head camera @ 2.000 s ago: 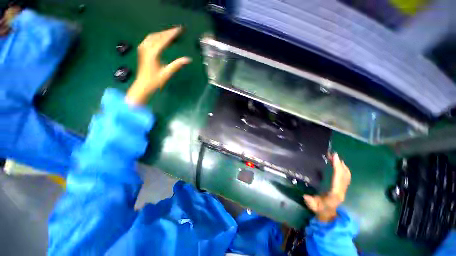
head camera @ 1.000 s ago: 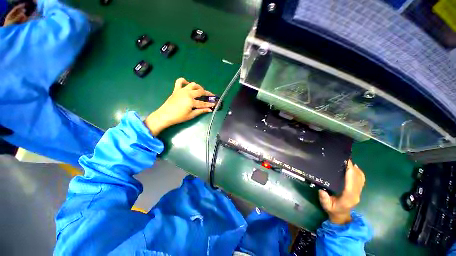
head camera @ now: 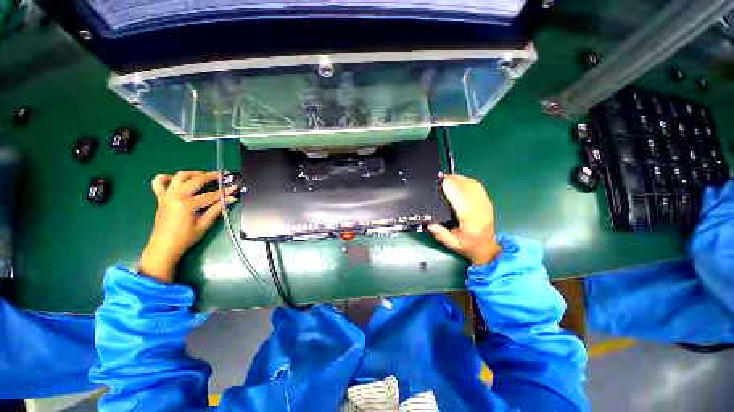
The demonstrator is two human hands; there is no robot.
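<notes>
The black fixture base (head camera: 338, 197) lies in front of me, its nest (head camera: 342, 166) at the rear middle and a red indicator (head camera: 348, 236) on the front edge. My left hand (head camera: 187, 211) has its fingertips on a small black housing (head camera: 232, 182) against the base's left side; the fingers partly hide it. My right hand (head camera: 468, 219) grips the base's right front corner, thumb at the front edge and fingers at the right side. The clear acrylic guard (head camera: 322, 100) stands over the rear of the base.
Several loose housings (head camera: 98, 190) lie at the left. A black parts tray (head camera: 656, 161) is at right, with loose units beside it. A grey metal post (head camera: 636, 60) slants behind it. A pale tube (head camera: 233, 233) and black lead (head camera: 278, 273) run beside the base. Blue sleeves show at both sides.
The view has turned, so the base now appears level and central. My left hand has come from open in the air to the housing beside the base. My right hand stays at the base's corner.
</notes>
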